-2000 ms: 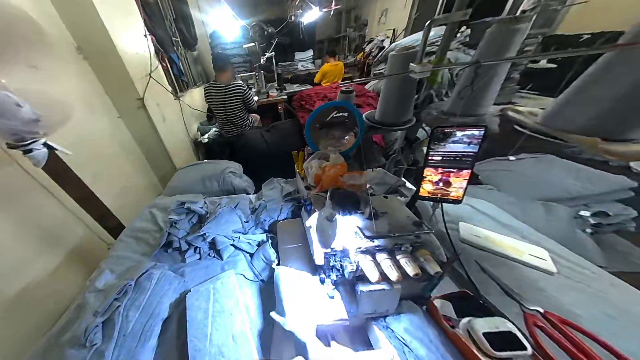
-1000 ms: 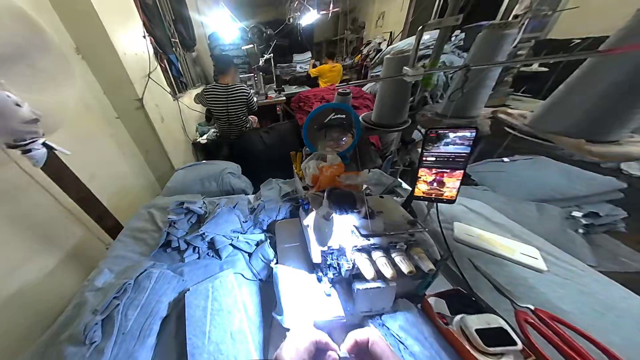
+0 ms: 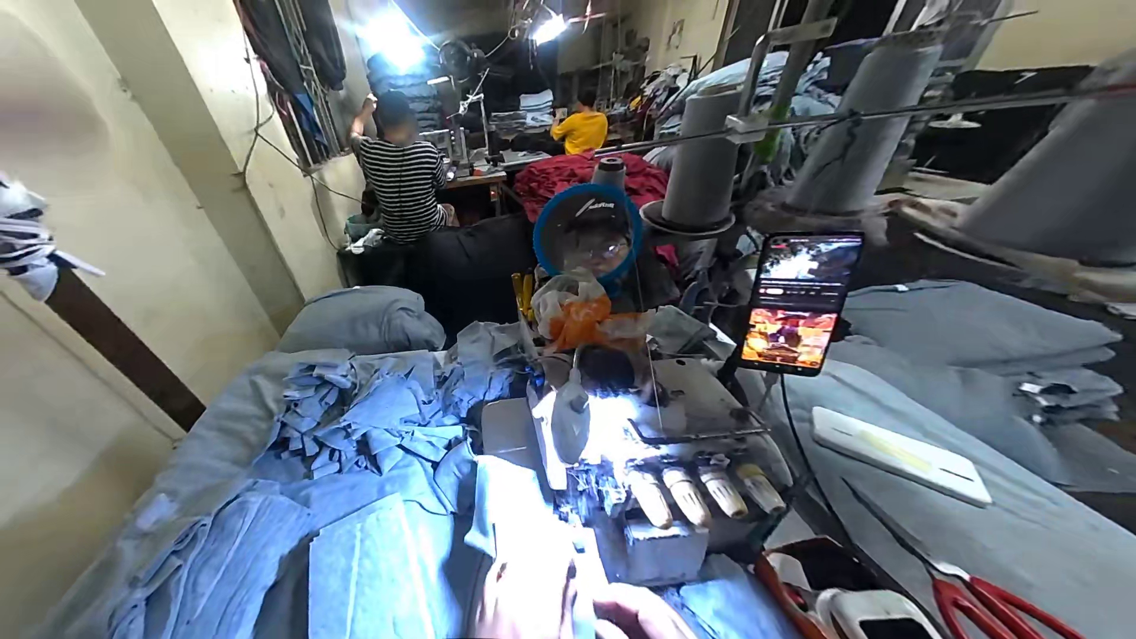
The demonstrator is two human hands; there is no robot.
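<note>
An overlock sewing machine (image 3: 674, 417) with several tension knobs stands at the centre under a bright lamp. My left hand (image 3: 525, 590) is at the lower middle, on a piece of light blue fabric (image 3: 510, 497) that lies at the front of the machine. Glare washes out its fingers, so its grip is unclear. My right hand (image 3: 641, 611) is just right of it, low in the view, with fingers curled beside a narrow strip of fabric; whether it pinches the strip cannot be told.
Cut fabric pieces (image 3: 382, 417) heap at the left, with folded panels (image 3: 373, 568) in front. On the right are a lit phone (image 3: 801, 302), a white case (image 3: 901, 454), red-handled scissors (image 3: 985, 599) and a red tray (image 3: 781, 590). Thread cones (image 3: 701, 160) stand behind. Two people sit farther back.
My hands, at the bottom edge a second ago, are now farther up, toward the machine's front. The person in the striped shirt has raised an arm toward the wall.
</note>
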